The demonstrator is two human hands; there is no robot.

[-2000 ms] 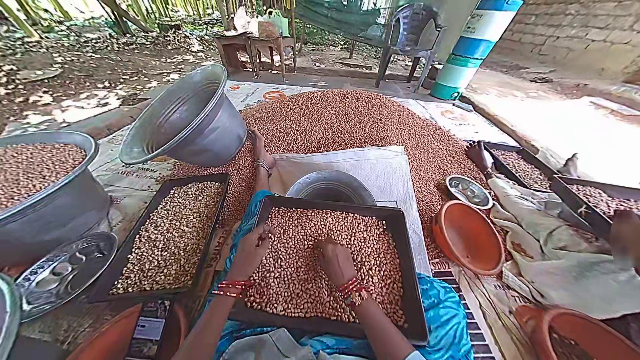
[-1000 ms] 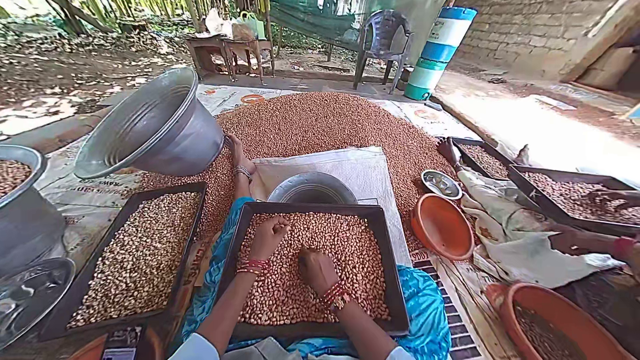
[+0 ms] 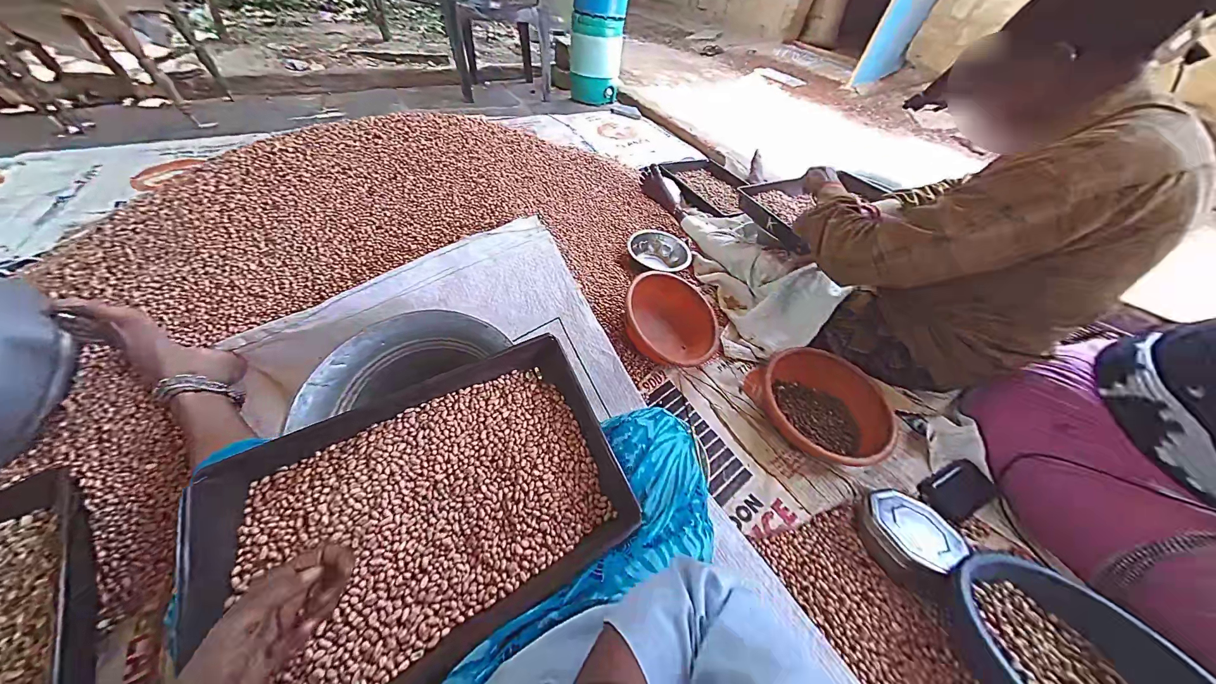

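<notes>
A dark rectangular tray of reddish shelled peanuts lies tilted across my lap, over a blue patterned cloth. My left hand is over the peanuts in the tray's near left part, fingers loosely curled; whether it pinches any is unclear. Of my right arm only the sleeve and a bit of bare arm show at the bottom edge, with the hand out of frame. Beyond the tray, a round metal basin rests on a white sack. A large peanut heap spreads behind it.
My foot, with an anklet, is at left beside a metal tub. A co-worker sits at right with trays. Orange bowls, a small steel bowl, a lidded tin and a dark tub stand on the right.
The view has swung right, bringing the co-worker's body into sight. Both my hands were in the peanuts before; now the right one is out of frame, the left still at the tray.
</notes>
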